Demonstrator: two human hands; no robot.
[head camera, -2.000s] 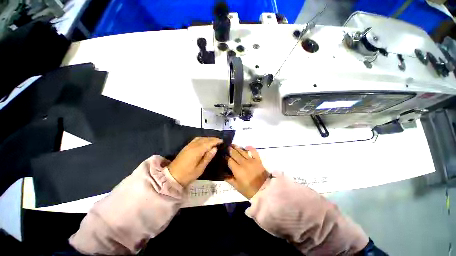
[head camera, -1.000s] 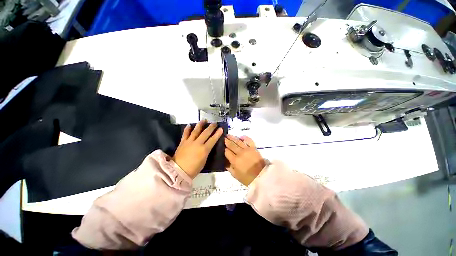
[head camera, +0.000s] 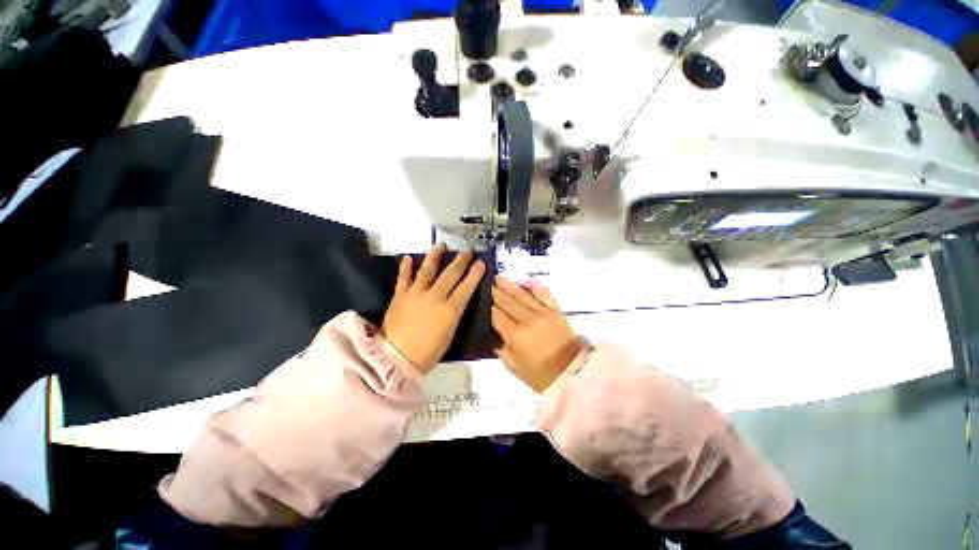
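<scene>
Matte black cut fabric (head camera: 247, 290) lies flat on the white table, its right end at the presser foot (head camera: 500, 239) of the sewing machine. My left hand (head camera: 427, 308) lies flat on the fabric near that end, fingers spread, pressing it down. My right hand (head camera: 531, 328) rests with its fingertips at the fabric's right edge, fingers close together. Whether the right fingers grip the edge cannot be seen. The needle is too small to make out behind the dark curved guard (head camera: 516, 172).
The white machine head (head camera: 687, 129) stands behind and right of my hands, with a lit control panel (head camera: 773, 219) and a short black lever (head camera: 710, 265). Dark fabric (head camera: 64, 97) is piled at the far left. A blue bin (head camera: 290, 19) is behind the table.
My left hand has moved from the fabric's near part up beside the presser foot, its fingers now spread. The fabric's end, earlier bunched between the hands, now lies flat. The camera view has shifted slightly.
</scene>
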